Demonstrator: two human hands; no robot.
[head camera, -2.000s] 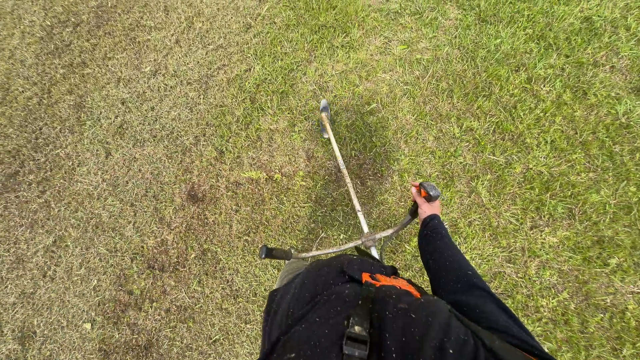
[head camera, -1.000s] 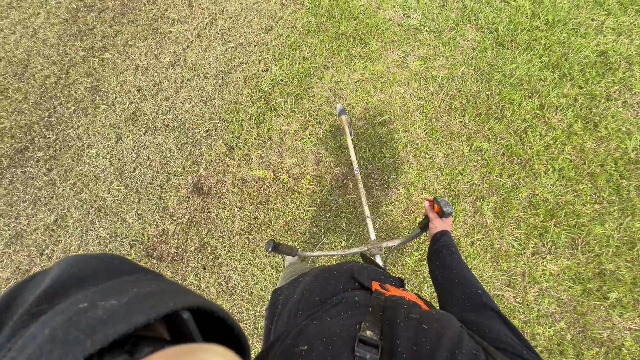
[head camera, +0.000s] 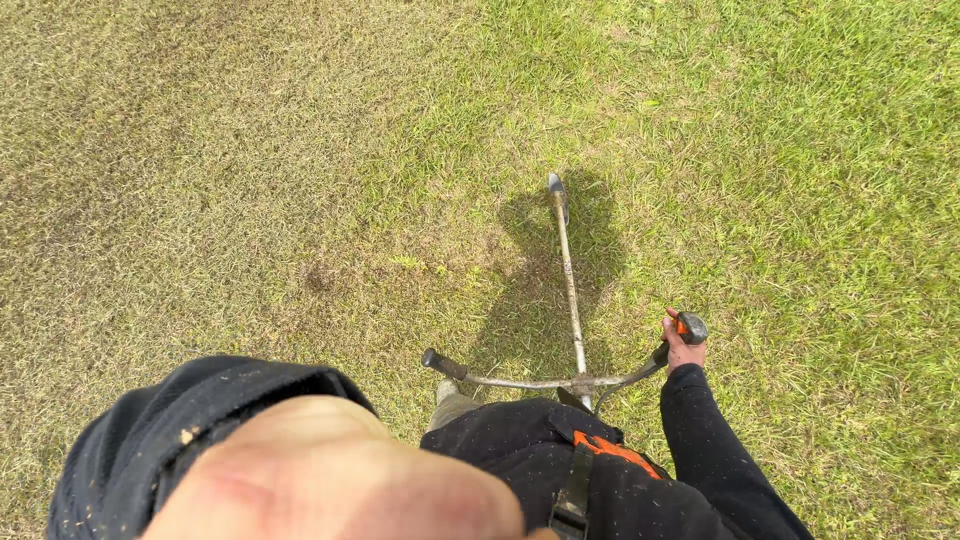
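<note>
My right hand (head camera: 682, 348) is closed around the right grip (head camera: 691, 328) of a brush cutter's handlebar, a dark grip with an orange part. The left grip (head camera: 444, 364) of the handlebar stands free, with no hand on it. From the handlebar the long metal shaft (head camera: 571, 292) runs forward to the cutter head (head camera: 556, 187) over the grass. My left hand (head camera: 352, 480), large and blurred, is raised close to the camera below a black sleeve cuff; its fingers are mostly out of view. A harness strap (head camera: 574, 487) with a buckle crosses my black top.
Short, dry, brownish grass (head camera: 187, 187) covers the ground on the left, and greener grass (head camera: 825, 187) lies on the right. A dark shadow (head camera: 525, 315) falls around the shaft. My boot (head camera: 447, 388) shows below the left grip.
My left arm has come up into view at the lower left, and the bare hand is now close to the camera. My right hand has stayed on its grip.
</note>
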